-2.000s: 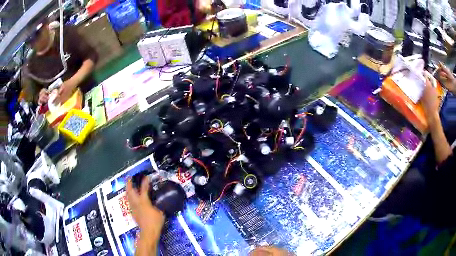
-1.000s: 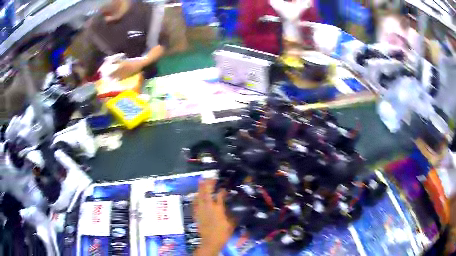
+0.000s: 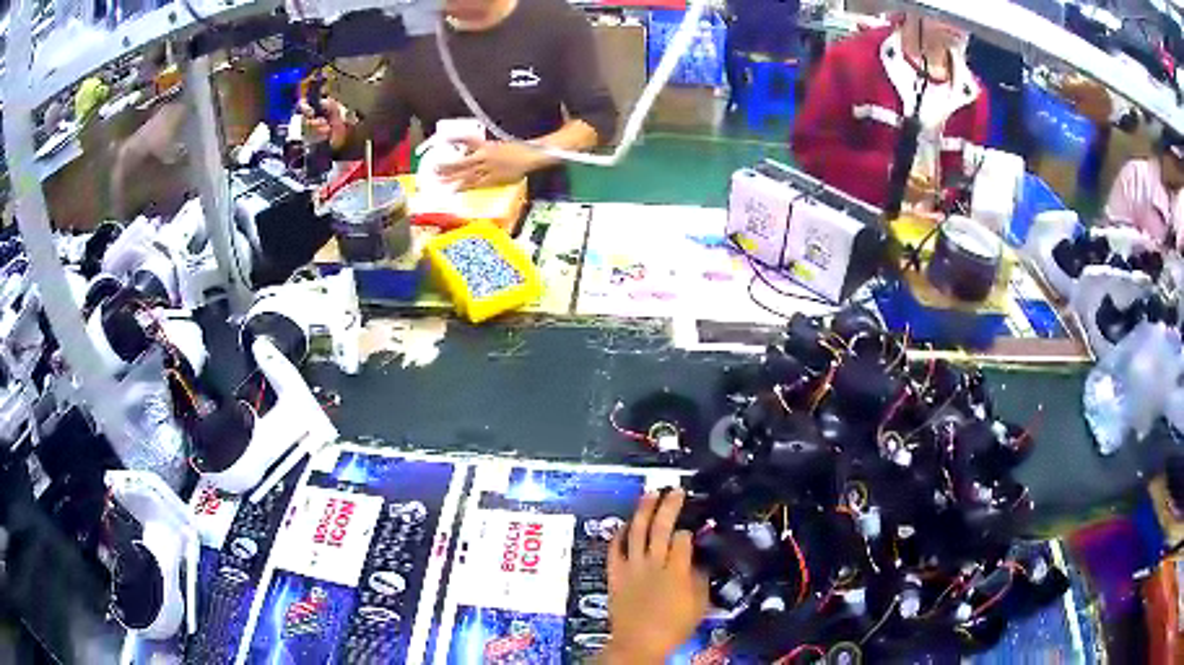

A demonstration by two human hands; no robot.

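Observation:
My left hand [image 3: 656, 585] reaches up from the bottom edge, palm down. Its fingers are slightly apart at the left edge of a pile of glossy black round parts [image 3: 831, 455]. Its right side touches or overlaps the nearest black parts; whether it grips one is hidden. Red, yellow and orange lead wires with small white plugs stand out of the pile. One black round part [image 3: 660, 426] lies just left of the pile, above my hand, with its lead out to the left. My right hand is not in view.
Printed blue sheets [image 3: 422, 559] lie at the near edge. White housings [image 3: 279, 416] crowd the left side. A yellow box [image 3: 481, 270], tins [image 3: 370, 221] and a white box pair [image 3: 802, 234] are across the bench. Two people work opposite.
The view has swung left, so the pile shows farther right. The black ball held by my left hand two seconds ago no longer shows clearly. My right hand, partly visible then, is out of view.

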